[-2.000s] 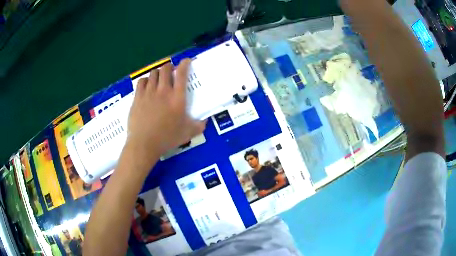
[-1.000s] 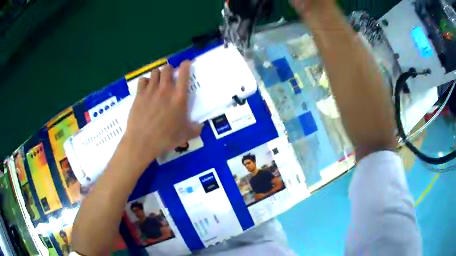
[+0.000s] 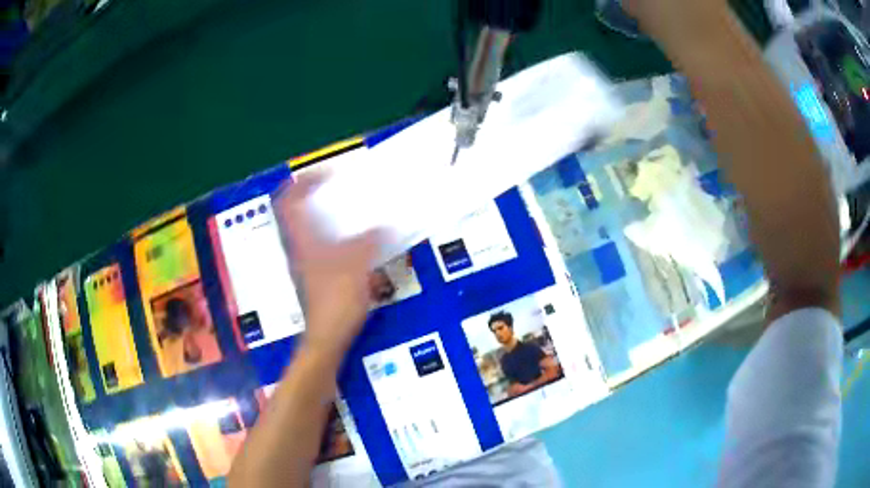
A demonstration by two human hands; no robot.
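Observation:
The long white housing (image 3: 534, 110) lies slanted over the bench's back edge, blurred, its right end towards the upper right. My left hand (image 3: 329, 214) is on its left end, blurred, with the fingers around that end. The power screwdriver (image 3: 482, 71) hangs upright at the top centre, its metal nose in front of the housing in this view; whether the tip touches it cannot be told. My right hand (image 3: 656, 11) is mostly cut off by the top edge, and what it holds cannot be seen.
The printed blue mat (image 3: 420, 310) covers the bench. A crumpled whitish cloth or film (image 3: 673, 205) lies at its right end. A dark green conveyor belt (image 3: 210, 105) runs behind. A feeder box with a blue display (image 3: 811, 110) stands at the upper right.
The housing has moved right and up with my left hand at its left end. The screwdriver now shows in front of the housing. My right arm has swung back to the right.

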